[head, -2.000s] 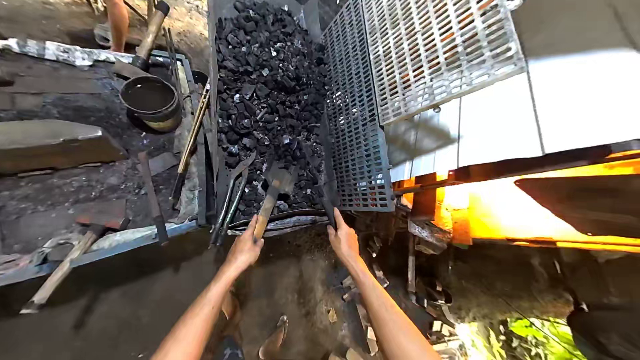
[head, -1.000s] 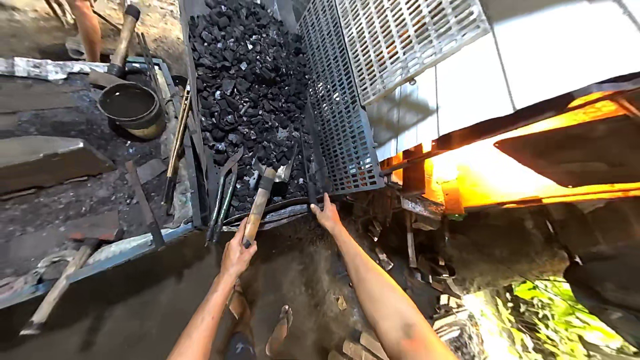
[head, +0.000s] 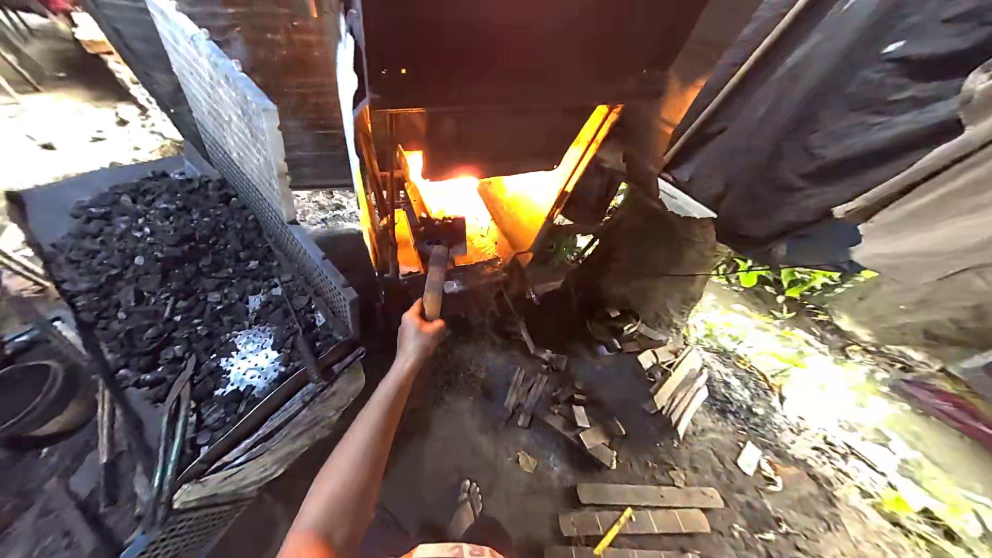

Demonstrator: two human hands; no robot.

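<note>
My left hand (head: 420, 337) reaches forward and is closed around the wooden handle (head: 435, 283) of a short tool. The tool's dark, blocky head (head: 440, 234) is in front of the glowing forge opening (head: 457, 198); its exact kind cannot be told, nor whether it touches anything there. My right hand is out of view. Left of my arm stands a bin of black charcoal (head: 167, 263), with a pale, bright patch on the coals. Long-handled tongs (head: 172, 442) lean at its near corner.
A perforated panel (head: 232, 124) stands along the charcoal bin. A dark round bucket (head: 35, 403) is at the far left. Metal pieces (head: 593, 438) and flat bars (head: 649, 497) lie on the ground, with a yellow stick (head: 614, 531) across them. Dark sheeting (head: 806, 116) hangs at right.
The view has swung right to the forge. My left hand, with the wooden-handled tool, has moved from over the charcoal bin to the forge opening. My right hand, earlier at the bin's edge, has left view.
</note>
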